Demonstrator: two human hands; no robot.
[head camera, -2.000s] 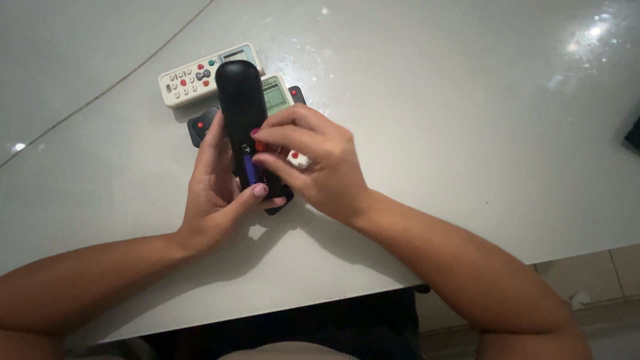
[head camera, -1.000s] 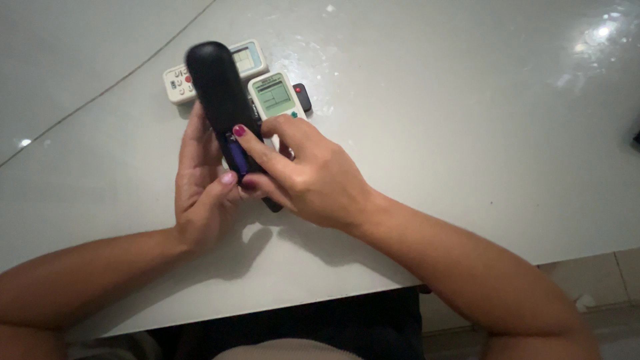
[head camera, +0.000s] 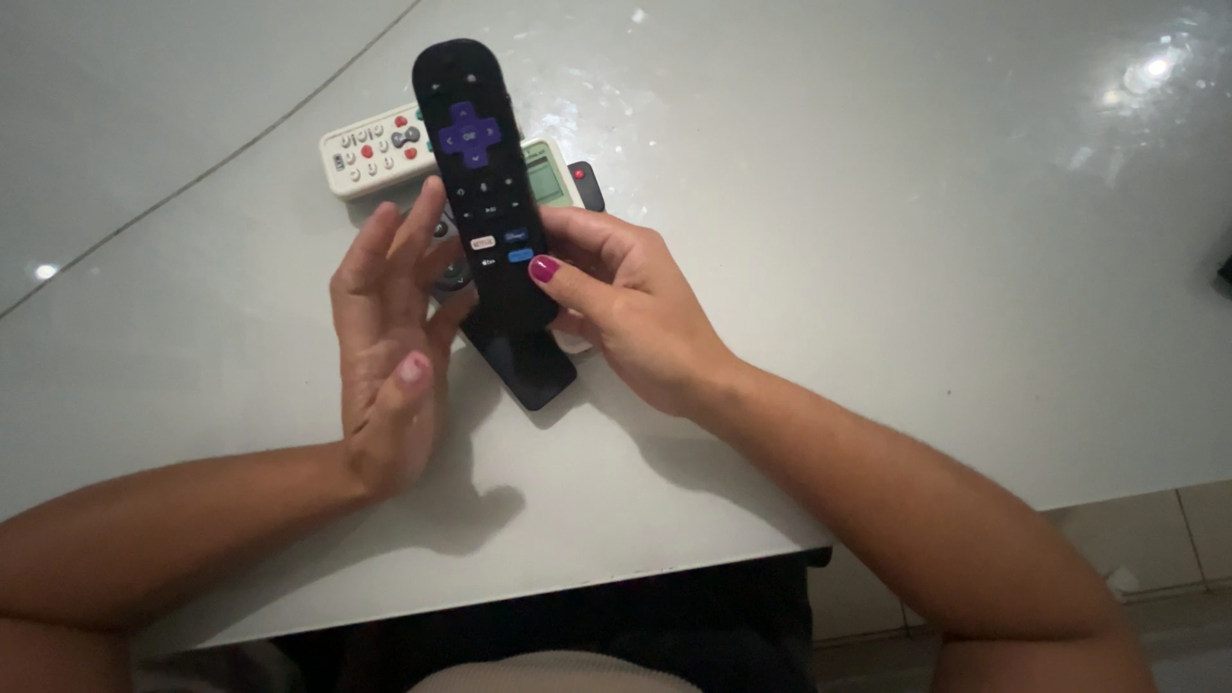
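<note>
My right hand (head camera: 635, 308) grips the lower end of a black remote control (head camera: 486, 183) with a purple direction pad, its button side facing up. The thumb lies on its right edge and the fingers go behind it. My left hand (head camera: 395, 356) is beside the remote's left side, fingers apart; whether its fingertips touch the remote is unclear. Beneath, a white remote control (head camera: 375, 149) with red and grey buttons lies at the upper left. A second white remote with a display (head camera: 551, 178) is partly covered at the right. The remote's battery side is hidden.
Another dark remote control (head camera: 534, 375) lies under the held one. The end of a black remote with a red button (head camera: 586, 185) shows at the right of the pile. The glossy white table (head camera: 866, 241) has its near edge in front of my body.
The black remote has been turned over: its back with a purple battery showed earlier, and its buttons show now. My left hand has let go of it, while my right hand holds its lower end.
</note>
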